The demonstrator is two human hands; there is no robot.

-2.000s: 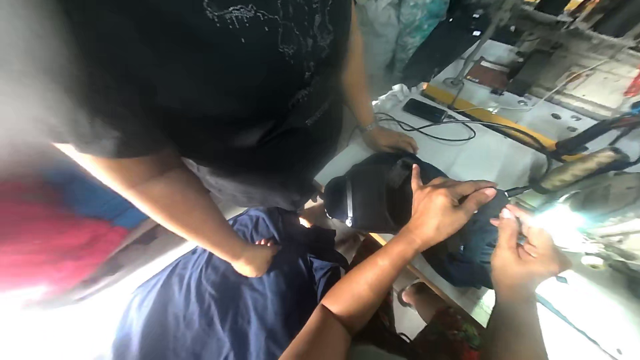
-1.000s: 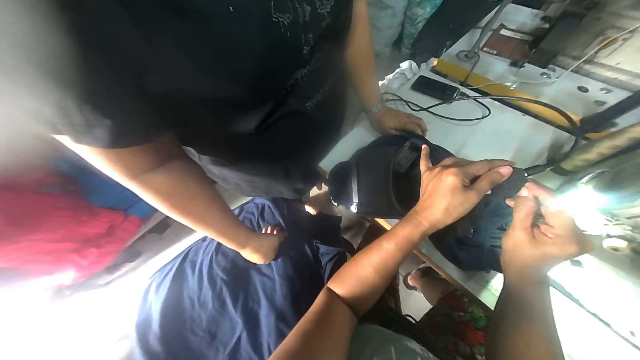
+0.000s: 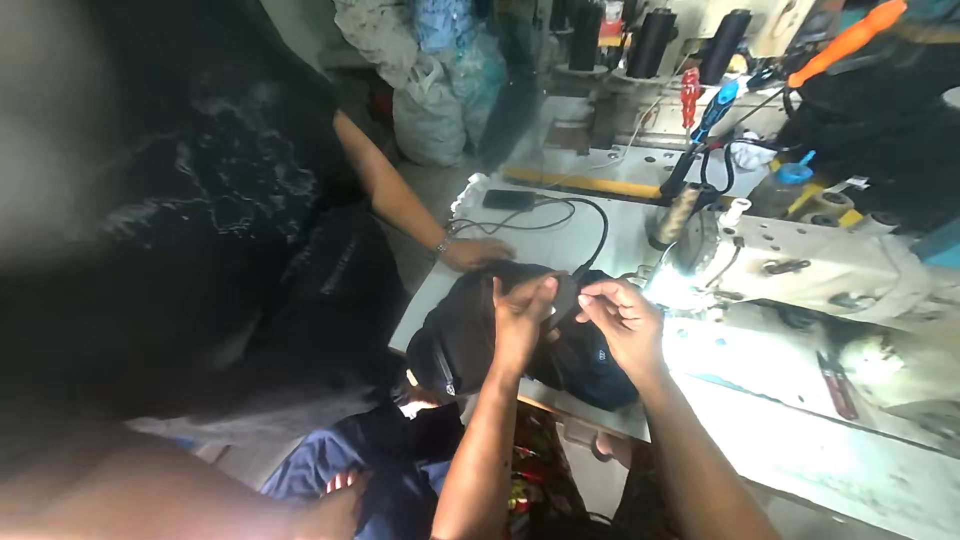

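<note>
My left hand grips a small dark flat piece between thumb and fingers, over a dark fabric bag or garment with a zipper. My right hand is pinched at the right edge of that piece; whether a thread or needle is between its fingertips cannot be made out. A black cable runs to the dark piece from behind. The fabric lies bunched on the white table near its front edge.
A sewing machine with a bright lamp stands right; thread snips lie beside it. Behind are thread cones, screwdrivers and a black device. At left, a person in black rests a hand on the table.
The view has swung up and to the right, bringing the sewing machine into view. Both my hands stay close together at the dark piece.
</note>
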